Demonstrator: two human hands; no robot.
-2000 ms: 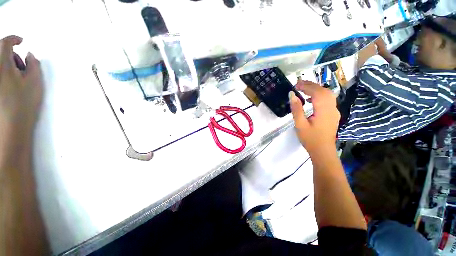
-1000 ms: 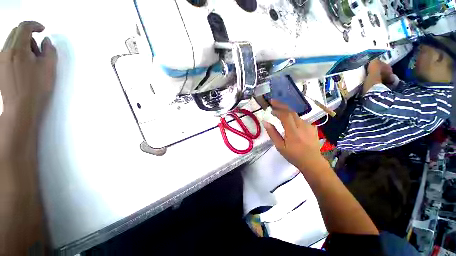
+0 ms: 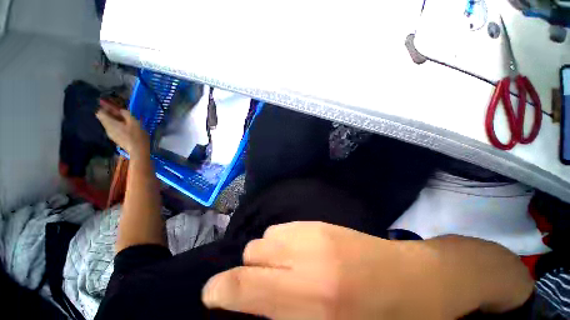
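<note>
The blue plastic basket (image 3: 181,181) stands below the table at the left, with white and dark pieces inside. My left hand (image 3: 127,132) is at the basket's left side, fingers extended and slightly apart; I see nothing held in it. My right hand (image 3: 294,270) is large and close at the bottom middle, above my dark-clothed lap. Its fingers are curled, and its palm side is hidden. The red-handled scissors (image 3: 514,112) lie on the table at the right, blades pointing away from me. The smartphone (image 3: 565,115) is cut off by the right edge.
The white table (image 3: 269,50) has a tape-like front edge running above the basket and my lap. Grey and white fabric (image 3: 94,250) is heaped at lower left, with dark items above it. White fabric (image 3: 469,209) lies under the table at the right. Striped clothing shows at the lower right corner.
The view has swung left and down to the basket. My left hand has gone from the tabletop to beside the basket. My right hand has left the phone and is over my lap.
</note>
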